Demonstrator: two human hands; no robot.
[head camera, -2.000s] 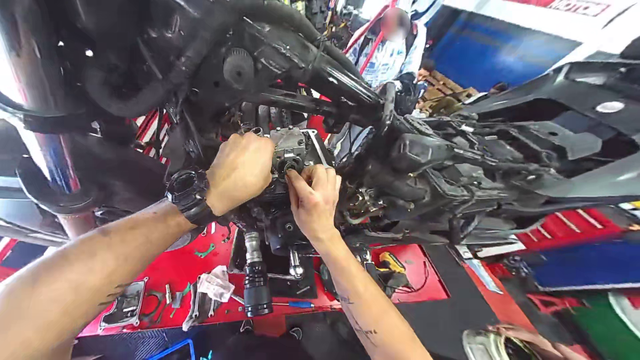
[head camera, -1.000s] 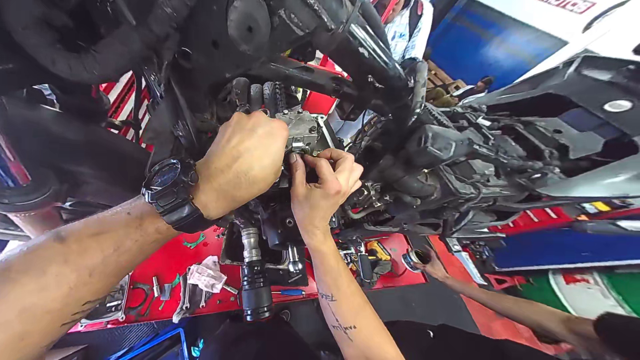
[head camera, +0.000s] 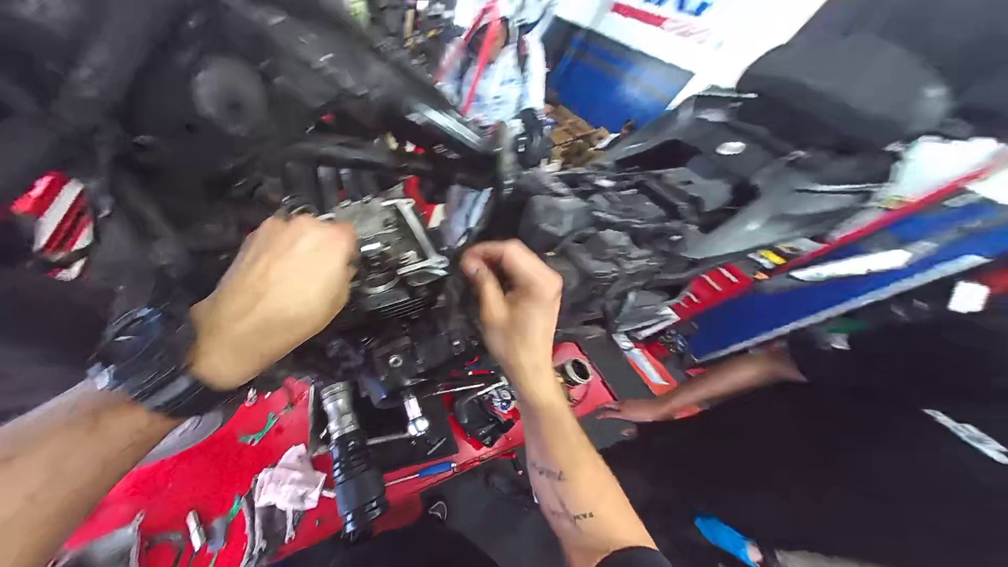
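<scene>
An exposed motorcycle engine (head camera: 386, 256) with a bare metal top sits in a dark frame (head camera: 441, 130). My left hand (head camera: 287, 276), with a black watch on the wrist, is curled at the engine's left side; its fingertips are hidden behind the hand. To the right of the engine my right hand (head camera: 516, 295) is raised, thumb and forefinger pinched near each other. Whether something small is between them cannot be told. Below the engine a black flashlight (head camera: 354, 472) stands out over the red bench.
The red bench (head camera: 205, 465) holds a crumpled cloth (head camera: 290, 478), a blue-handled screwdriver (head camera: 435, 469), a ring-shaped metal part (head camera: 576, 372) and loose parts. A co-worker in dark clothing (head camera: 803, 441) leans in at the right, a hand (head camera: 638, 411) by the bench. Another person (head camera: 500, 71) stands behind the motorcycle.
My right hand has moved away from the engine top to the right. My left hand has shifted left, uncovering more of the engine. The co-worker at the right now fills more of the view.
</scene>
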